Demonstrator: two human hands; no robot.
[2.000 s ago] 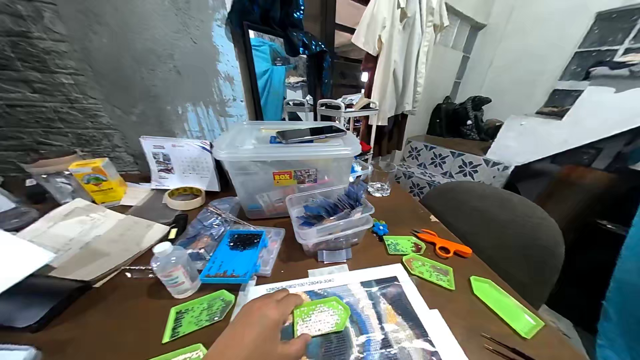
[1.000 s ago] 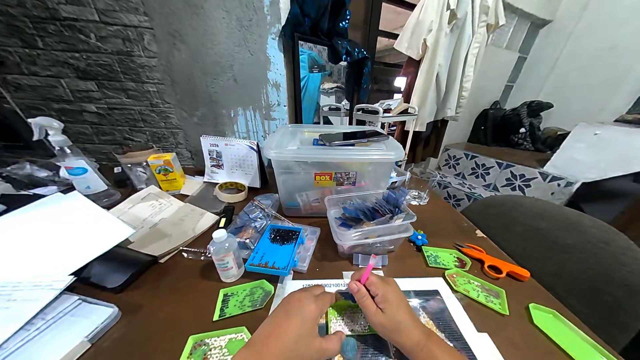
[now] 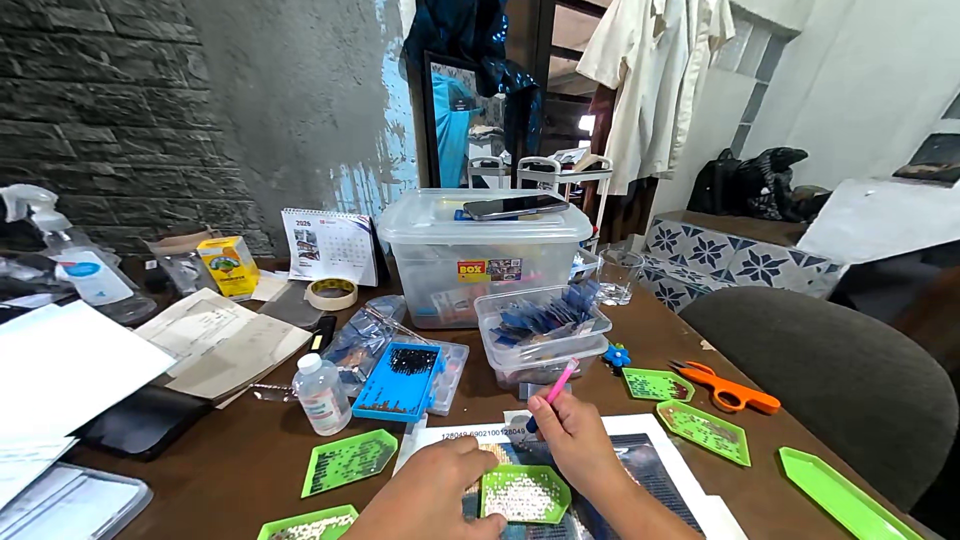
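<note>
My left hand has its thumb and fingers around the left side of a green plastic tray of white beads, over a diamond painting canvas. Just right of that tray, my right hand holds a pink applicator pen upright and tilted, its dark blue end near the canvas's top edge. Left of my hands lie a green tray of dark beads and one of pale beads. Behind stands a blue tray with black beads.
Green trays and orange scissors lie at the right. A small plastic bottle, masking tape, a container of blue packets and a lidded storage box stand behind. Papers cover the left side; a grey chair is at the right.
Two seconds ago one hand held the white-bead tray and no pen showed. A second ago both hands were close together at the tray with the pink pen; now the hands are farther apart.
</note>
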